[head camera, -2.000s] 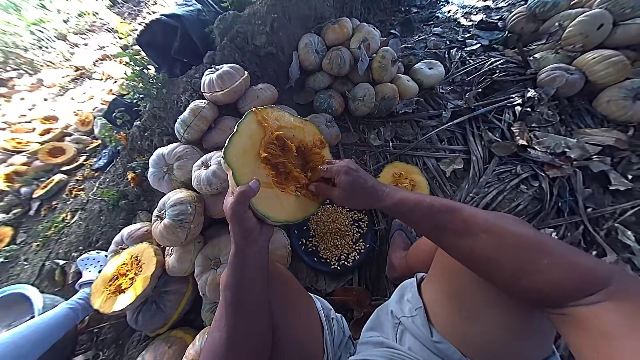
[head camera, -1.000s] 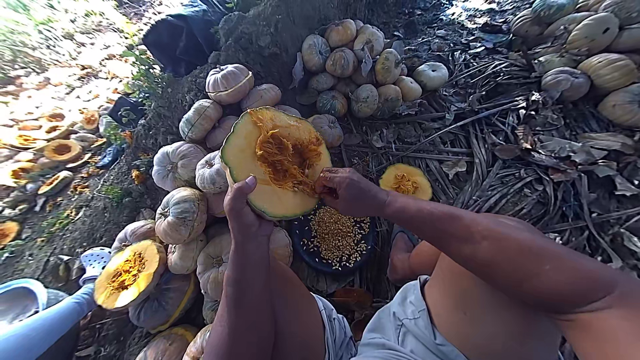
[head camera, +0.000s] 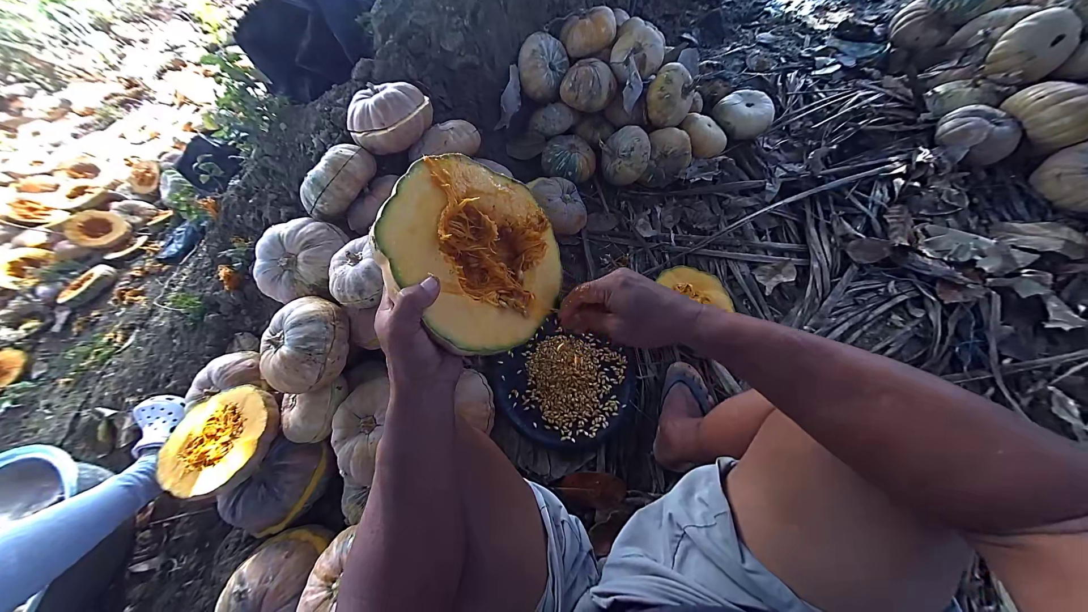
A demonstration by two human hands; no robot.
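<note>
My left hand [head camera: 416, 327] grips a large halved pumpkin [head camera: 408, 246] by its lower left rim, thumb on the pale yellow flesh. The cut face is toward me, with stringy orange pulp hanging in its hollow. Just right of the pumpkin's lower edge is my right hand [head camera: 616, 308], fingers curled together above the dark round tray; whether seeds are in them cannot be seen. Pumpkin seeds [head camera: 574, 387] are heaped on the dark tray [head camera: 518, 416]. Beyond my right hand lies another cut pumpkin piece [head camera: 697, 287] with orange pulp.
Whole pumpkins [head camera: 304, 344] are piled at left; other piles stand at the back [head camera: 625, 153] and far right [head camera: 1045, 110]. At lower left, a person's sleeved arm [head camera: 76, 527] reaches by a halved pumpkin [head camera: 217, 442] and a bucket [head camera: 38, 476]. Cut pumpkins [head camera: 98, 228] lie far left. Dry leaves cover ground.
My right hand has moved from the pulp at the pumpkin's lower right to just off its edge, above the tray. My left hand still holds the pumpkin half.
</note>
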